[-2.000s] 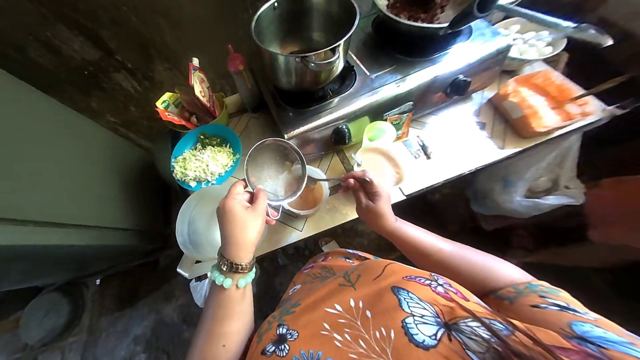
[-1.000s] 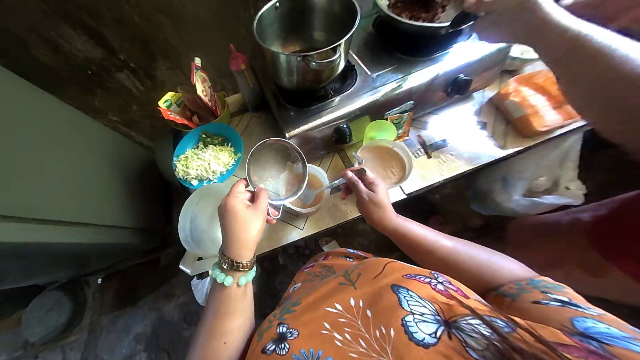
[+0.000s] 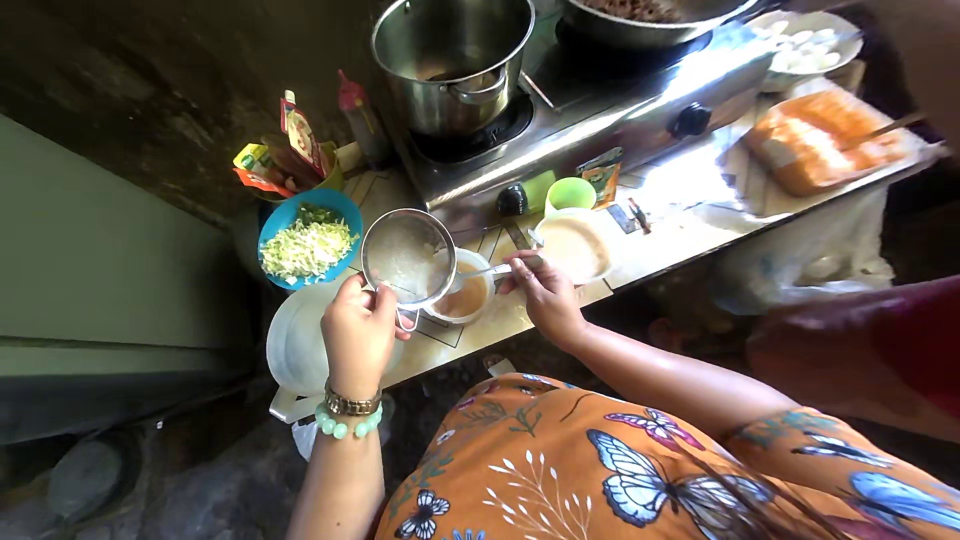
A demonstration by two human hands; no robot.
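Note:
My left hand (image 3: 361,330) grips a round metal mesh strainer (image 3: 409,259) by its rim, tilted over the left side of a small white tub (image 3: 480,296) of light brown liquid. My right hand (image 3: 546,292) holds a metal spoon (image 3: 484,273) by the handle, its head at the tub beside the strainer. Right behind that hand stands a bowl of creamy beige liquid (image 3: 574,246). A light green cup (image 3: 571,193) touches its far side. The blue bowl (image 3: 353,259) of shredded cabbage lies left of the strainer.
A steel pot (image 3: 454,97) and a frying pan (image 3: 656,34) with dark food stand on the gas stove (image 3: 600,135). At right are a bowl of white round pieces (image 3: 806,49) and a container of orange food (image 3: 825,142). A translucent white basin (image 3: 296,345) is at left. Another person is at the right edge.
The other person's arm, which reached over the frying pan a second ago, has drawn back to the right, uncovering the white pieces and orange food. My hands stay in nearly the same places.

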